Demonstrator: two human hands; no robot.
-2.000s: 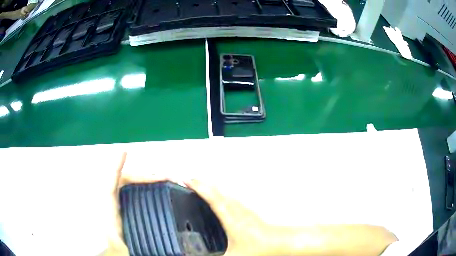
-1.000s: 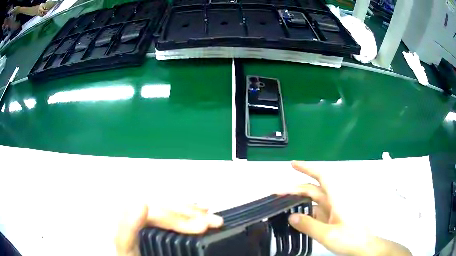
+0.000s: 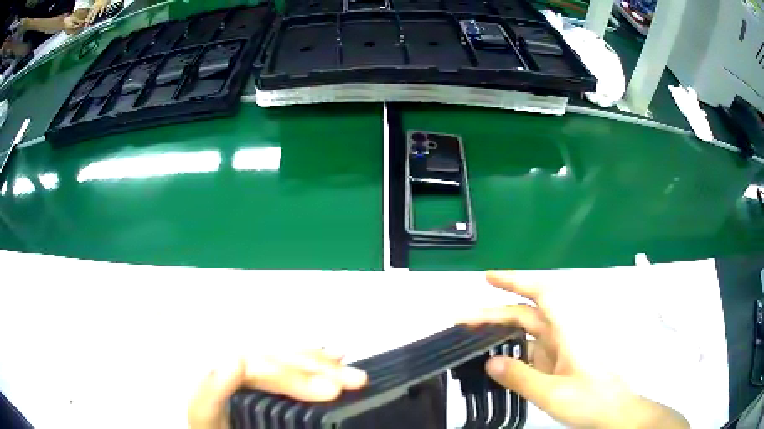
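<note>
A stack of several dark phone frames (image 3: 419, 364) is held above the white work sheet (image 3: 151, 327), cut off by the picture's bottom edge. My left hand (image 3: 276, 381) grips its left end, fingers over the top. My right hand (image 3: 553, 369) grips its right end, thumb on the near face and fingers behind, one finger raised. A window opening shows at the stack's right part. Another phone frame (image 3: 437, 159), with at least one more under it, lies on the green bench beside the black-and-white divider strip (image 3: 387, 193).
Black blister trays (image 3: 360, 50) lie at the far side on a pale layered stack (image 3: 410, 94); a few pockets hold frames. More black trays (image 3: 159, 80) lie far left. A white bundle (image 3: 599, 71) and white post (image 3: 658, 63) stand far right. Another person's hands (image 3: 84, 17) show top left.
From two seconds ago, the stack has turned from end-on to lengthwise, and both hands now clearly hold its ends. Over the last second the stack has only tilted slightly.
</note>
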